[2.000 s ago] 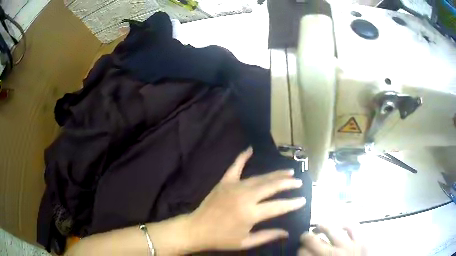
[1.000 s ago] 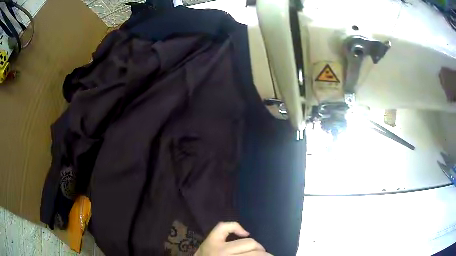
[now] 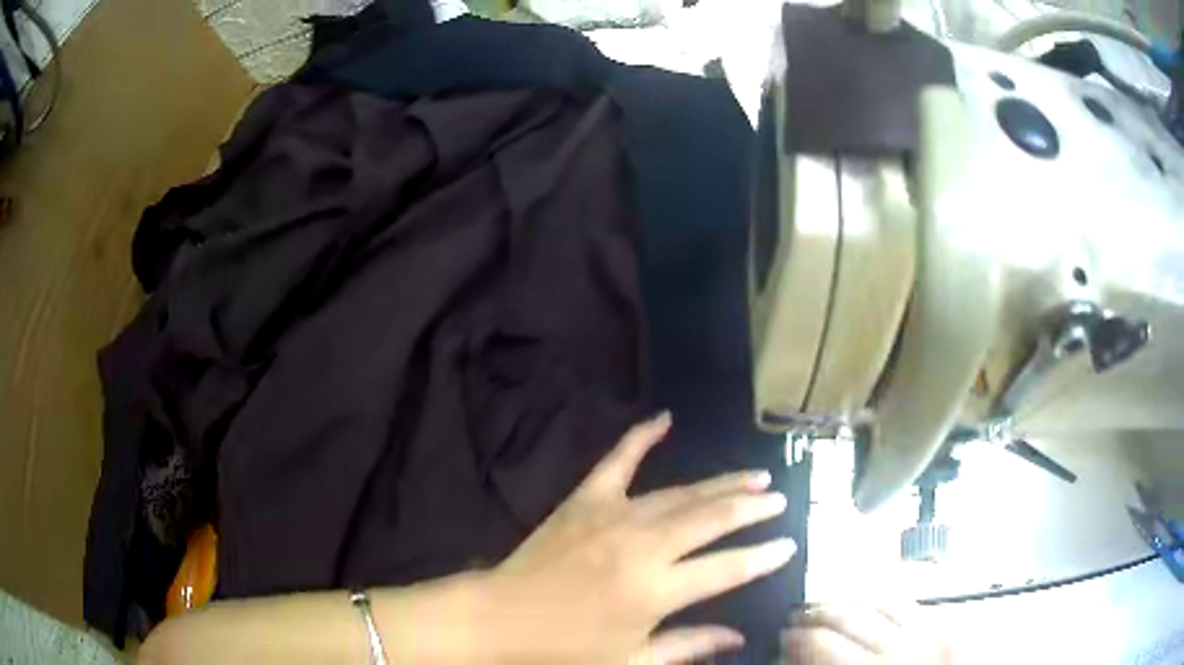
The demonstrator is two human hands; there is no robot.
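A large plum-brown garment body lies in soft folds left of the sewing machine. A smoother navy-black panel runs along its right side to the brightly lit needle area. My left hand lies palm down on the dark cloth, fingers spread, below and left of the presser foot. My right hand is at the panel's right edge, overexposed and cut off by the bottom edge; its grip is unclear. The needle tip cannot be made out.
Brown cardboard stands at the left. An orange item shows beneath the cloth. A thin dark tool lies right of the needle. Blue-handled snips are at the right edge. A dark patch covers the head's front.
One second ago only one hand showed, low at the bottom edge. Now my left hand lies further up on the cloth and my right hand is in view. The camera view has shifted.
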